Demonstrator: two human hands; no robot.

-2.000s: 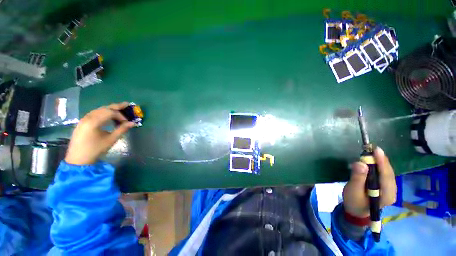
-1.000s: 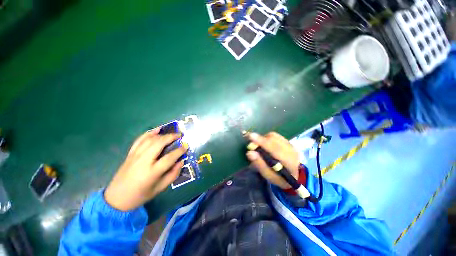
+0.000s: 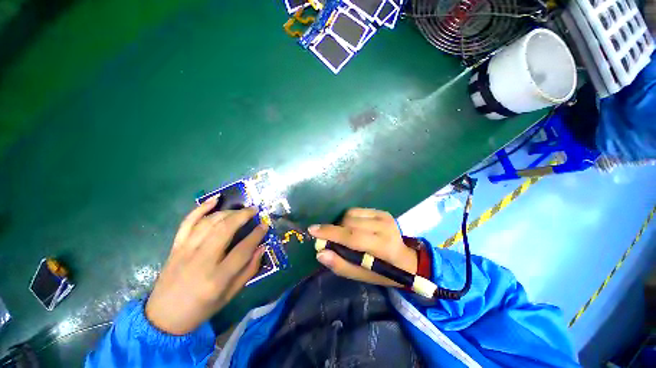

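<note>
The blue PCB panel (image 3: 277, 253) with dark screens lies on the green mat, partly hidden under my left hand (image 3: 205, 262). My left fingers are spread across its screens and hold it down. An orange flex tail (image 3: 293, 236) sticks out from the panel's right side. My right hand (image 3: 370, 248) grips the black and cream soldering iron (image 3: 388, 271). The iron points left, with its tip at the panel's right edge near the middle screen; exact contact cannot be told.
A heap of finished panels (image 3: 332, 52), a fume fan (image 3: 460, 21) and a white tub (image 3: 529, 75) are at the top. A person's blue sleeve (image 3: 629, 126) is beside a white component tray (image 3: 611, 43). Loose LCD modules (image 3: 49, 284) lie at far left.
Over two seconds, my left hand has gone from holding a small module to pressing on the panel. The iron has come left to the panel's edge. The view has turned and shifted.
</note>
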